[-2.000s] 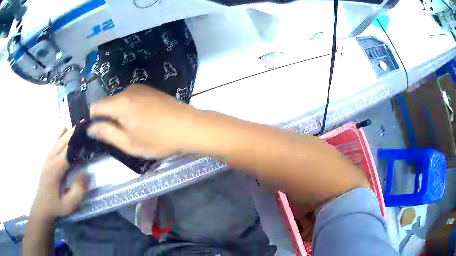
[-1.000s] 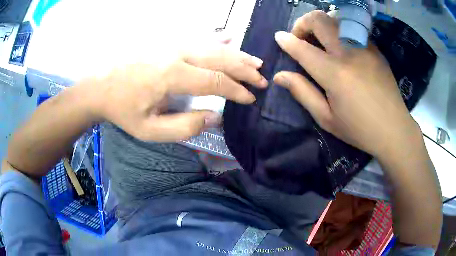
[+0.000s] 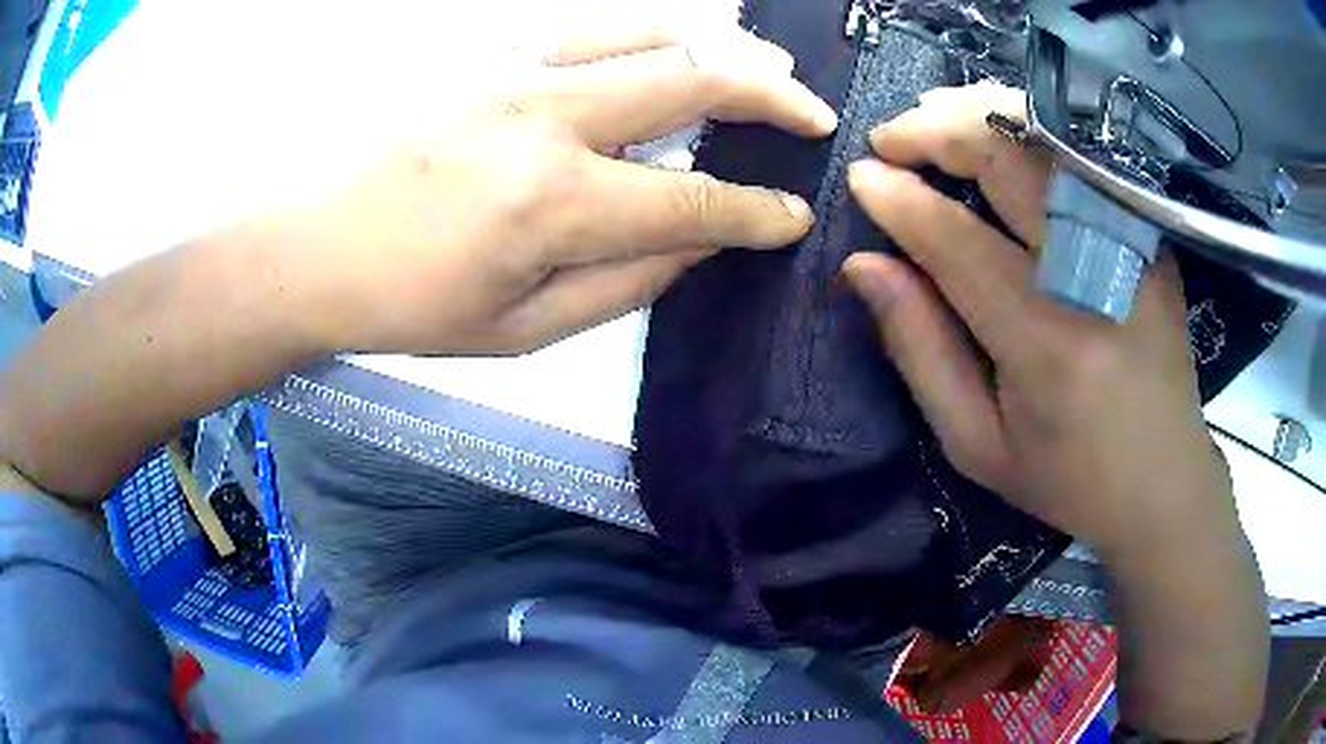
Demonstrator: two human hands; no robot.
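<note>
Dark purplish-black cloth (image 3: 727, 465) lies under the machine head and hangs over the table's front edge. A strip with a stitched seam (image 3: 814, 320) runs up it towards the needle area. Black printed cloth with small white outlined figures (image 3: 1003, 560) shows at its right side. My left hand (image 3: 582, 204) rests with its fingertips on the cloth left of the seam. My right hand (image 3: 1047, 320) presses on the cloth right of the seam, fingers bent. The presser foot (image 3: 868, 22) is at the top edge; the needle is not clear.
The machine head (image 3: 1222, 116) with a grey cylindrical fitting (image 3: 1098, 255) hangs over my right hand. A measure strip (image 3: 465, 458) runs along the table edge. A blue plastic basket (image 3: 218, 581) is at lower left, a red basket (image 3: 1069, 676) at lower right.
The view has swung towards the needle area. Since a second ago, my left hand has moved onto the cloth beside the seam. My right hand remains on the cloth.
</note>
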